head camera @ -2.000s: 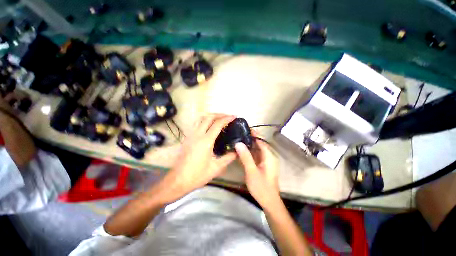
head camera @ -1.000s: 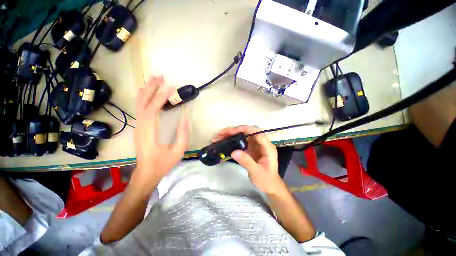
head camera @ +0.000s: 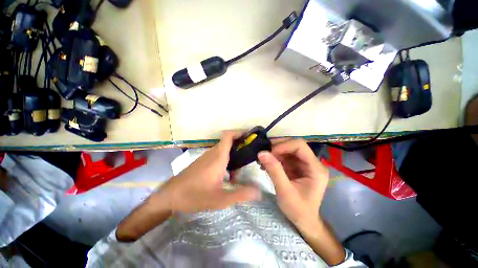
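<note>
A black cable-ended pod (head camera: pixel 250 149) with a yellow mark is held in front of the bench edge. My right hand (head camera: pixel 297 180) pinches its right end between thumb and fingers. My left hand (head camera: pixel 209 175) touches its left side, its thumb blurred; how firmly it holds is hard to tell. The pod's short cable runs up and right to a plug (head camera: pixel 341 77) over the feeder's front ledge. A second pod (head camera: pixel 199 71) with a pale label lies on the bench, its cable pointing at the feeder.
The white-grey screw feeder (head camera: pixel 314 39) stands at upper right. A boxy black unit (head camera: pixel 411 88) lies right of it. Several piled units with leads (head camera: pixel 78 63) lie at left. Red stools (head camera: pixel 107 170) show below the bench edge. A person's white sleeve (head camera: pixel 31 193) is at left.
The two-pod pair has been separated; one now lies on the bench. My left hand has moved from beside that pod to the held one. The view has shifted closer over the bench.
</note>
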